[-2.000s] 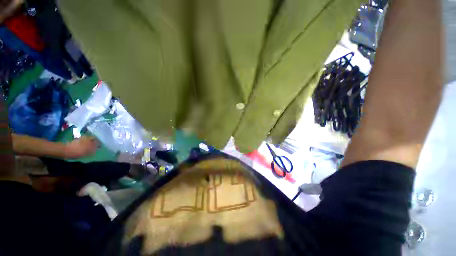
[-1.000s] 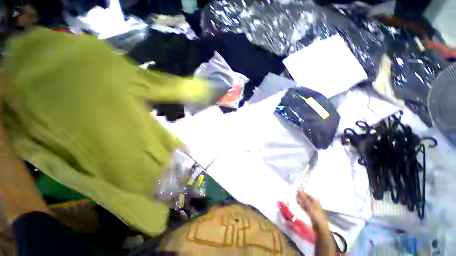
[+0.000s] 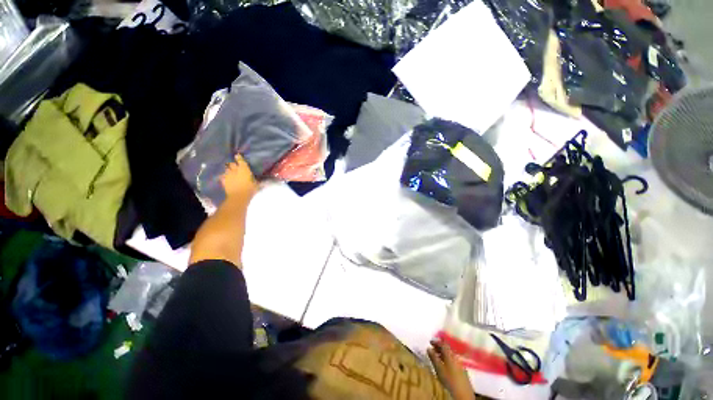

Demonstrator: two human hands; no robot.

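Note:
My left hand (image 3: 238,178) is on the lower edge of a clear polybag holding a folded grey garment (image 3: 254,121), with its fingers closed on the plastic. A coral garment (image 3: 306,148) shows under and beside it, also in plastic. My right hand (image 3: 444,366) is small at the bottom edge, by the left end of a red strip (image 3: 477,355), and seems to hold nothing. The olive-green garment (image 3: 66,160) lies bunched at the far left of the table.
Dark cloth (image 3: 313,55) lies behind the bags. A bagged dark garment (image 3: 457,172) with a yellow strip, a white sheet (image 3: 463,66), black hangers (image 3: 586,223) and a grey fan (image 3: 688,144) are to the right. Scissors (image 3: 517,361) lie on the red strip.
The olive-green garment has gone from my left hand to the far left of the table. My left hand has moved onto the polybag. My right hand has shifted slightly down and left.

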